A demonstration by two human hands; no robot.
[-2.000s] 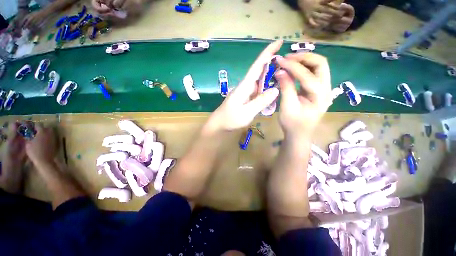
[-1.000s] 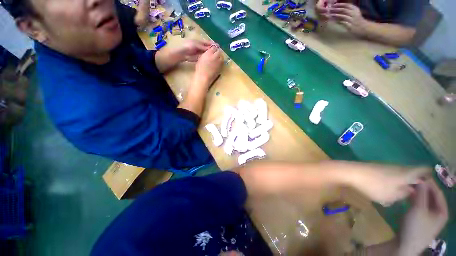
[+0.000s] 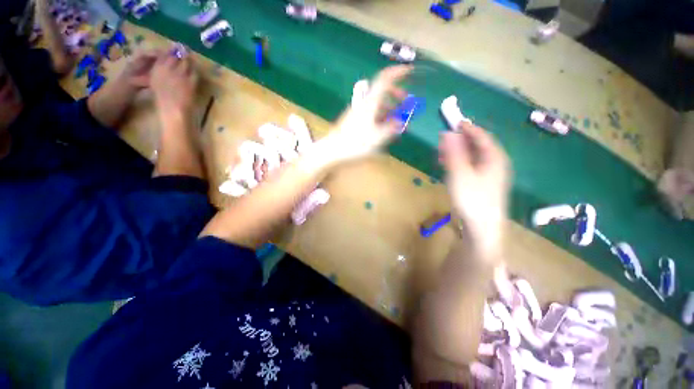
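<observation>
My left hand (image 3: 361,129) is over the green belt, fingers curled around a blurred blue battery cell (image 3: 409,111). My right hand (image 3: 478,163) is to its right, its fingertips closed on the lower end of a white housing shell (image 3: 451,112). The cell and the shell are apart. Another white shell (image 3: 360,92) shows partly behind my left hand. A blue battery cell (image 3: 436,224) lies on the tan bench between my forearms. Motion blur hides the exact grips.
Shell heaps lie left (image 3: 270,148) and right (image 3: 548,334) on the bench. The green belt (image 3: 319,57) carries spaced units, including one beyond my hands (image 3: 549,121) and linked-looking ones at right (image 3: 625,260). A person in blue sleeves works at left; others sit across.
The view has swung back right from the left neighbour. My hands, close together earlier, are now apart, with blue at the left one and a white shell at the right fingertips.
</observation>
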